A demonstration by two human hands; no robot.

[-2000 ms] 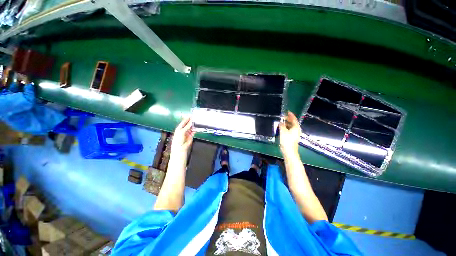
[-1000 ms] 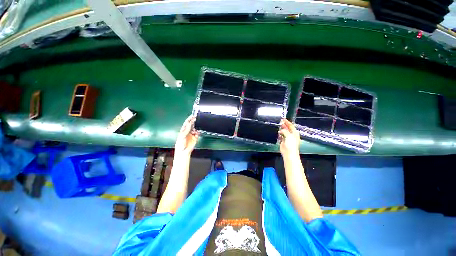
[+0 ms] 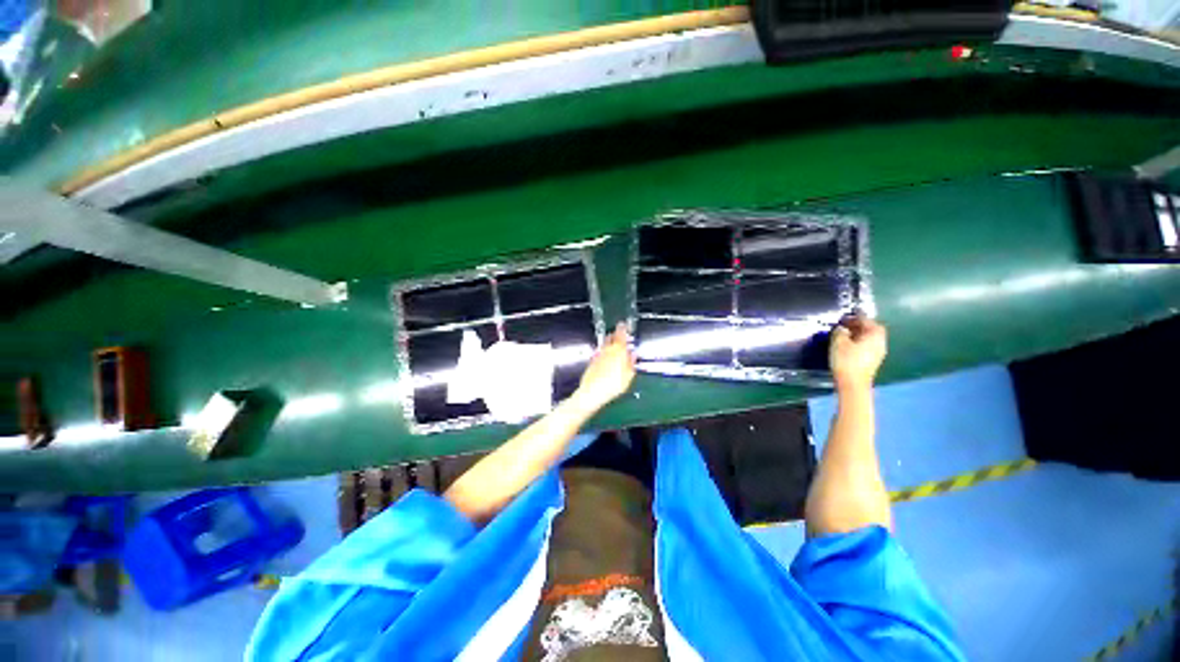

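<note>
A clear-edged blister tray point(image 3: 686, 291) with glossy black rectangles in two columns is in front of me on the green bench. My right hand point(image 3: 857, 349) grips its lower right corner. My left hand point(image 3: 611, 365) is at its lower left corner, with the fingers on the edge. A second blister tray point(image 3: 447, 317) lies on the bench to the left, with a white crumpled sheet point(image 3: 515, 382) on its lower part. My left hand is close to this tray's right edge.
A small pale box point(image 3: 215, 422) and an orange-brown frame stack point(image 3: 122, 388) stand at bench left. A white metal post point(image 3: 194, 248) reaches in from the left. A black tray point(image 3: 1123, 220) lies at far right. A blue stool point(image 3: 207, 543) stands on the floor.
My hands have left the left tray and moved right to the other tray. A white sheet now shows on the left tray. The view has shifted right.
</note>
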